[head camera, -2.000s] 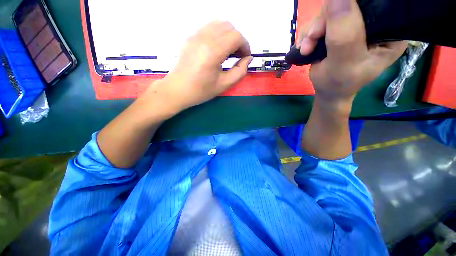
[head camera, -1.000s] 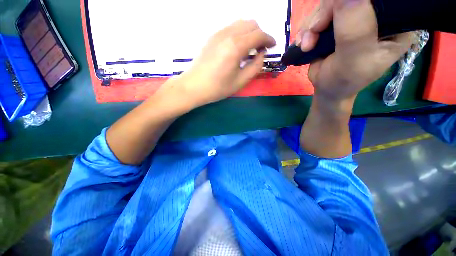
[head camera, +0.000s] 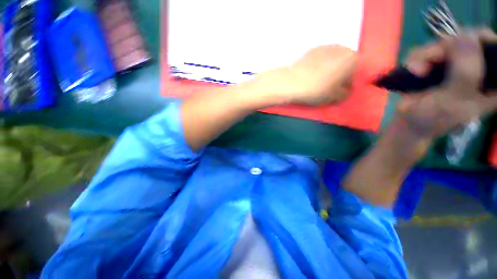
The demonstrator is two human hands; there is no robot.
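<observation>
The view is blurred. A white display panel [head camera: 256, 35] with a dark edge lies on an orange-red foam pad [head camera: 376, 103]. My left hand [head camera: 324, 76] is over the panel's near right corner, fingers curled down; whether it holds anything is hidden. My right hand [head camera: 447, 82] grips a black electric screwdriver [head camera: 417, 79] right of the pad. Its dark tip points left, over the pad's right part and apart from the panel. Small metal parts show along the panel's near edge, left of my left forearm.
At the left are a small blue bin [head camera: 82, 52], a compartment tray or phone [head camera: 124, 35], a clear plastic bag [head camera: 97, 91] and a larger blue bin of metal parts [head camera: 22, 60]. Thin wires [head camera: 440, 19] and clear plastic [head camera: 462, 141] lie at the right.
The view has shifted, so the panel and bins appear further right. My right hand has drawn the screwdriver away from the panel's corner. My left hand has moved to that corner.
</observation>
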